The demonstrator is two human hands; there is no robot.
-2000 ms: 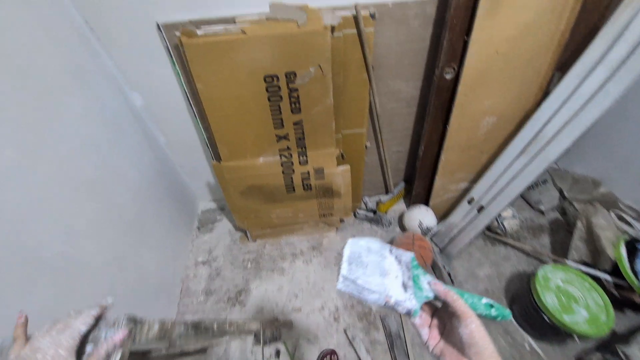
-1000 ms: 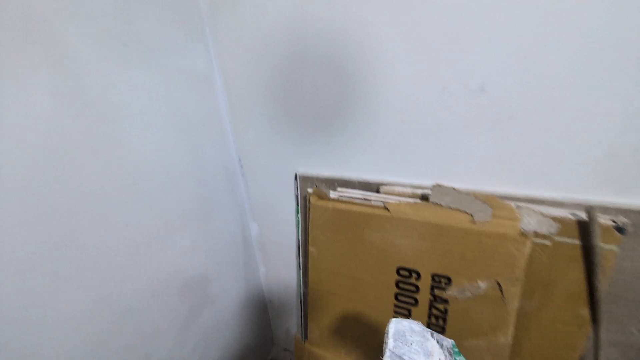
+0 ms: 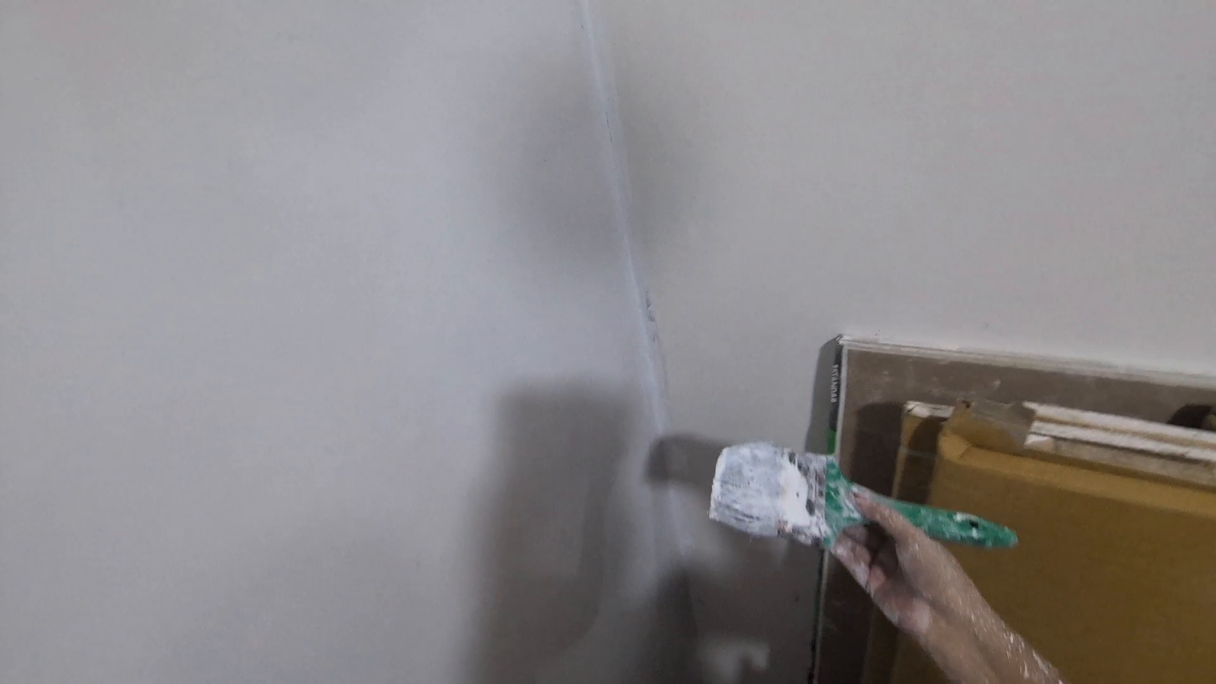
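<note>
My right hand [image 3: 893,560], spotted with white paint, grips a flat paintbrush [image 3: 936,522] by its green handle near the ferrule. The wide bristles [image 3: 755,489] are coated in white and point left, just right of the corner line [image 3: 622,218] where two pale walls meet. From this view I cannot tell whether the bristles touch the wall. Dark shadows fall on the walls around the lower part of the corner. My left hand is out of the frame.
A brown cardboard tile box [image 3: 1073,560] with a torn top edge leans at the lower right, behind my right forearm. Behind it a larger flat panel [image 3: 869,370] stands against the right wall [image 3: 931,171]. The left wall [image 3: 266,332] fills the left side.
The view has swung up from the floor to the wall corner. My left hand, seen at the lower left two seconds ago, has left the view. The brush stays in my right hand.
</note>
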